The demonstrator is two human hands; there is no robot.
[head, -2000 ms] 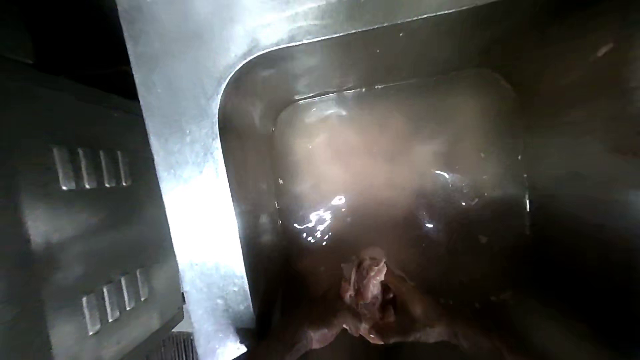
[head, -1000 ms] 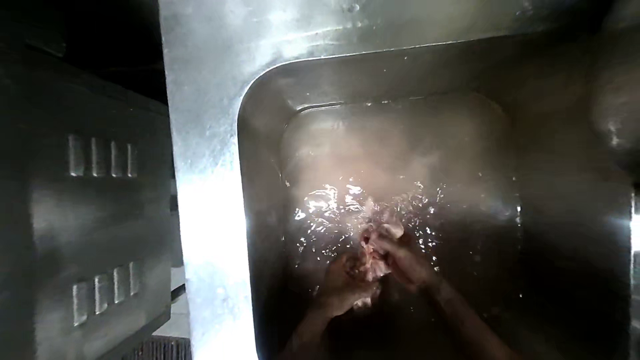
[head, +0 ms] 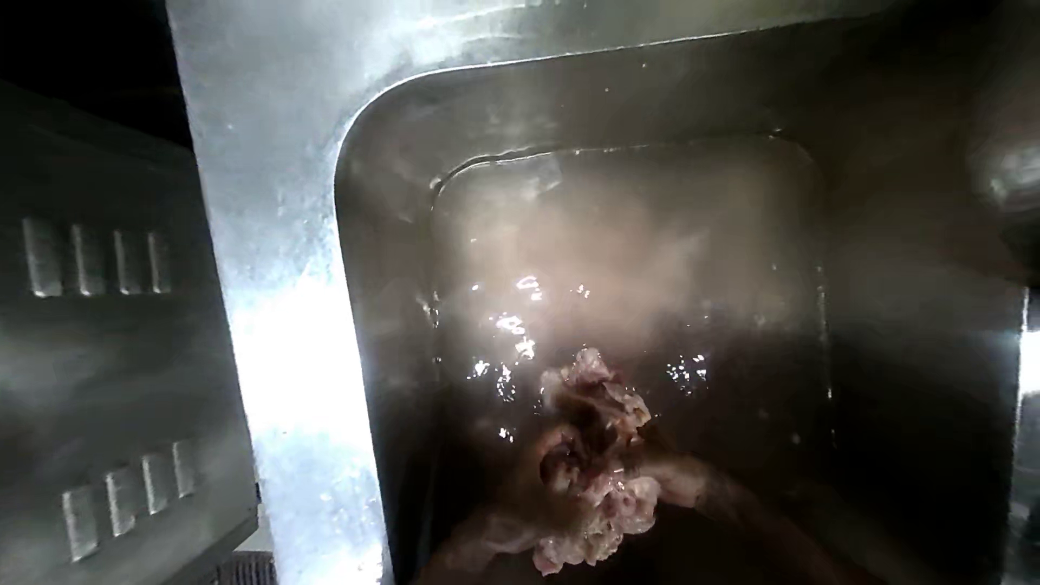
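A piece of raw meat point(head: 605, 479), pale pink with darker red hollows, is held above cloudy water point(head: 617, 244) in a deep stainless steel sink point(head: 390, 268). My left hand point(head: 520, 520) grips it from the lower left; its fingers are dim and partly hidden by the meat. From the right, my right hand point(head: 670, 475) closes on the meat's side, its fingertips hard to make out. Bright glints lie on the water around the meat.
A wide steel rim point(head: 284, 349) runs along the sink's left and far sides. Further left stands a grey metal cabinet panel point(head: 106, 366) with two rows of raised slots. Another bright steel edge point(head: 1025, 390) shows at the far right.
One second ago both hands were working the meat amid splashing, rippled water. Now the meat shows larger, its lumpy side in view, and the water is calmer.
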